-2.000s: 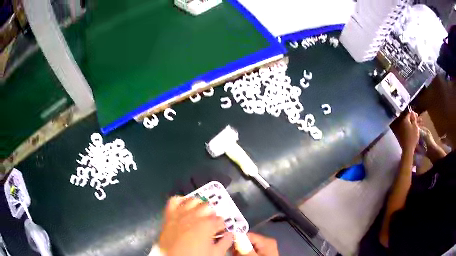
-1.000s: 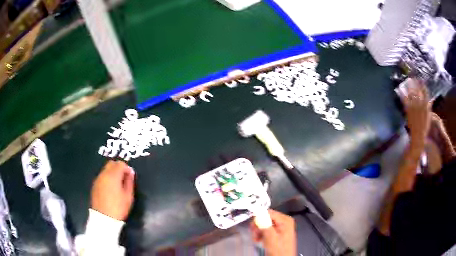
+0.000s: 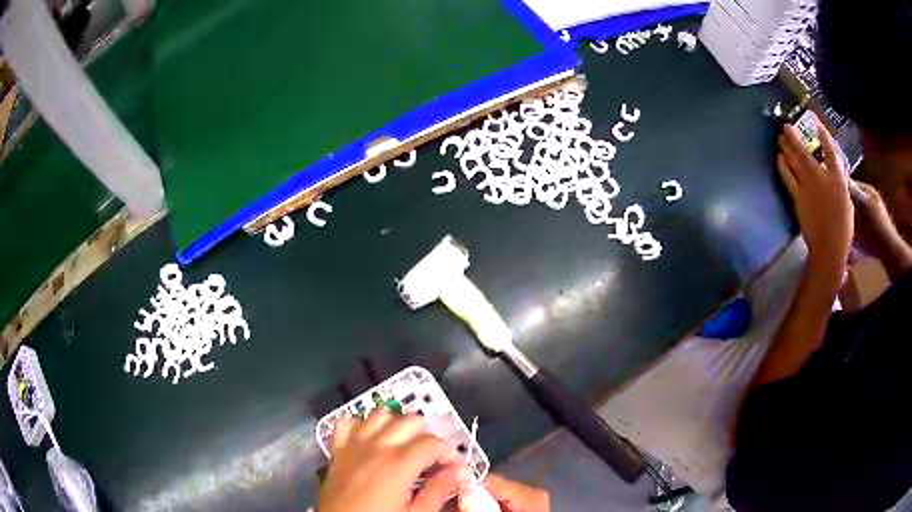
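Observation:
A white housing (image 3: 425, 385) with a green circuit board (image 3: 388, 406) lies at the bench's front edge, bottom centre. My left hand (image 3: 385, 465) covers much of it, fingers bent over the board and the cord side; whether it pinches a clip is hidden. My right hand (image 3: 515, 495) is at the housing's lower right corner, partly cut off by the bottom edge, holding the white cord end (image 3: 478, 494). Loose white U-clips lie in a left pile (image 3: 190, 322) and a larger pile (image 3: 540, 155) at the board's edge.
A mallet (image 3: 480, 315) lies right of the housing. A blue-edged green board (image 3: 340, 90) is behind. A waiting unit (image 3: 30, 395) with bagged cord is at far left. A co-worker's arm (image 3: 825, 220) and white trays (image 3: 755, 40) are at right.
Since one second ago, my left hand has moved from beside the left clip pile onto the housing. My right hand stays at the cord end. The view has shifted; the co-worker's hands have moved.

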